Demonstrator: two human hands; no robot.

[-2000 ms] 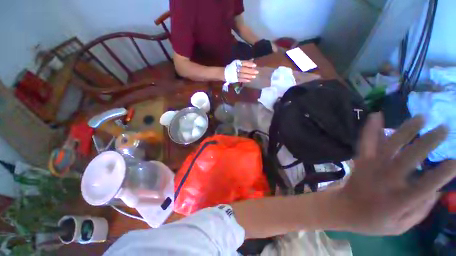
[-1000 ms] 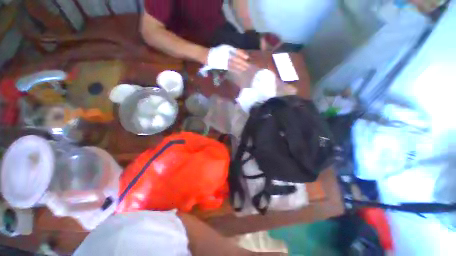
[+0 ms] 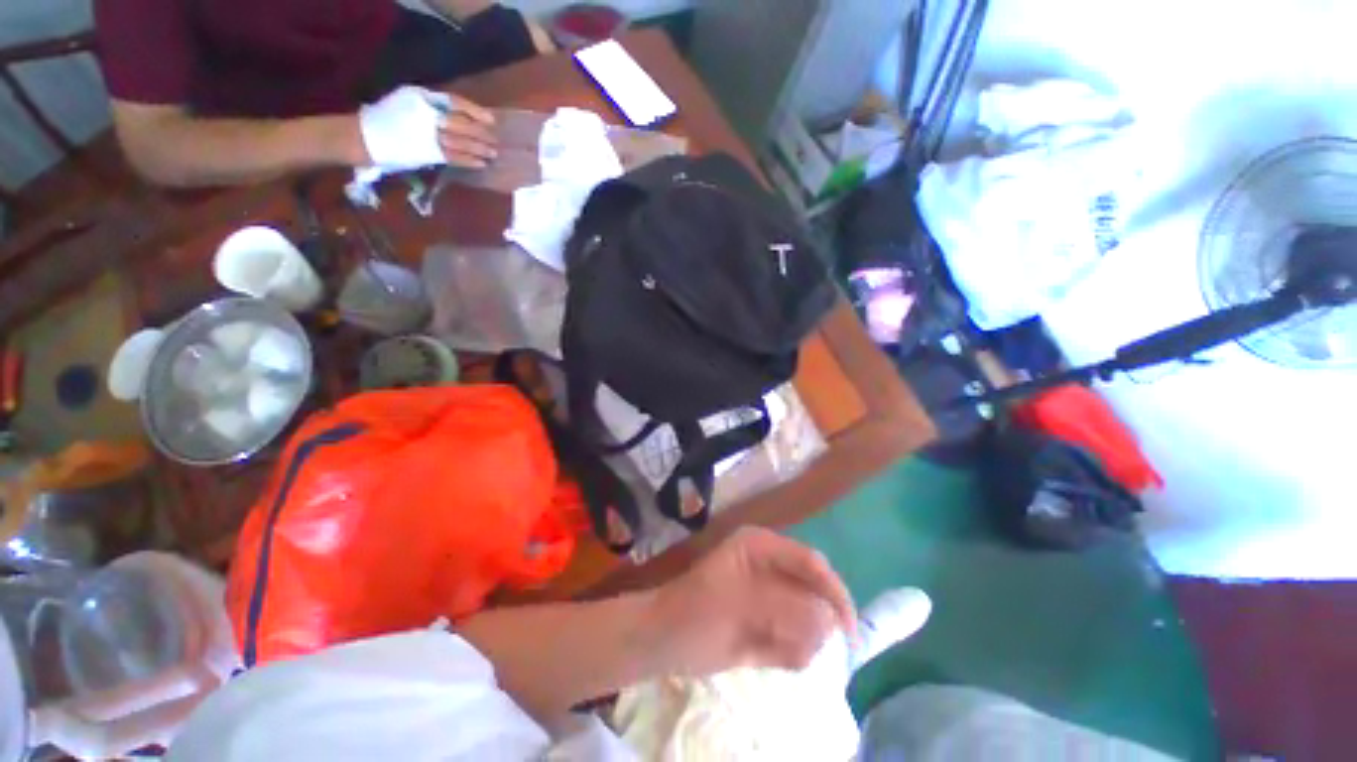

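My left hand is blurred, with its fingers curled, at the bottom centre beyond the table's front edge. Its bare forearm comes from a white sleeve at the lower left. Cream cloth lies just below the hand, at the bottom edge; whether the fingers grip it cannot be told. My right hand is not in view.
On the wooden table are an orange-red bag, black backpack, metal bowl with white cups, and phone. A person's wrapped hand rests there. A fan and dark bags are right.
The view has swung right, bringing in the fan and more green floor. My left hand, spread over the right side earlier, is now drawn back with its fingers curled above the cream cloth.
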